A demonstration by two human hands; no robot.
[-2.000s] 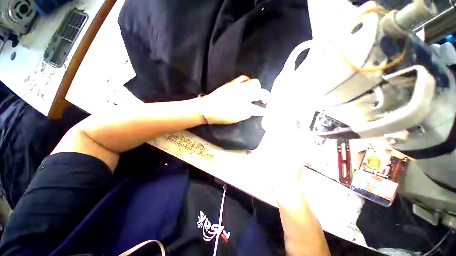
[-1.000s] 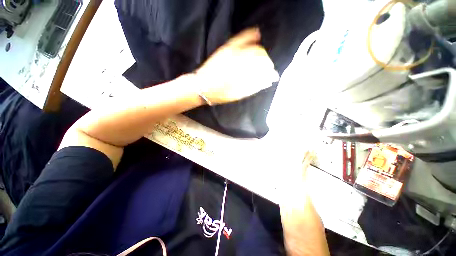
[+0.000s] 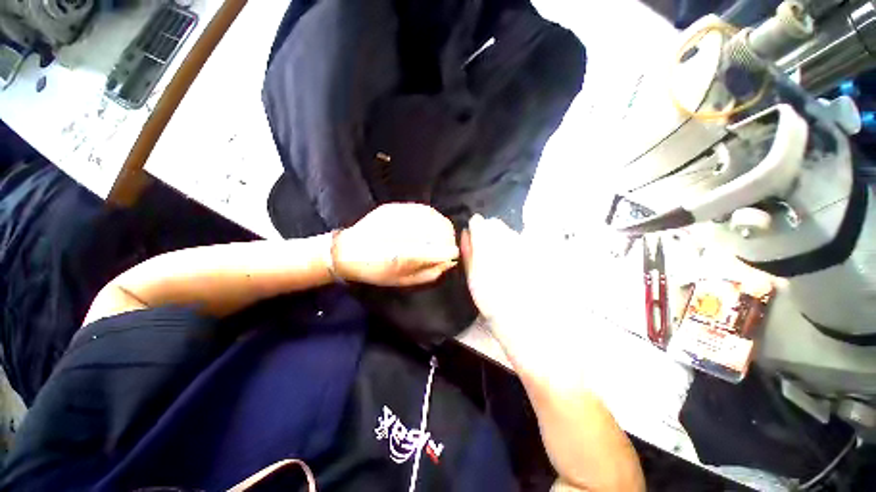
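The dark garment [image 3: 423, 125] lies in a large soft heap in front of me and reaches over the table's front edge. A small white mark shows near its top, and a small light mark near its middle. My left hand [image 3: 399, 244] is closed on the garment near the front edge. My right hand [image 3: 492, 259] meets it from the right, fingers pinched on the same cloth; glare washes out much of this hand. The sewing machine head [image 3: 692, 163] is to the right, its needle area lost in glare.
Red-handled thread snips [image 3: 656, 298] and an orange-red and white packet [image 3: 722, 322] lie on the white table [image 3: 216, 144] at the right. A thin yellow-orange ring [image 3: 716, 72] hangs on the machine. A brown wooden edge [image 3: 173, 106] and another machine's table are at the left.
The garment has been drawn away from the needle area towards me and bunched. My left hand has come down and my right hand has moved left and up, so both now meet on the cloth.
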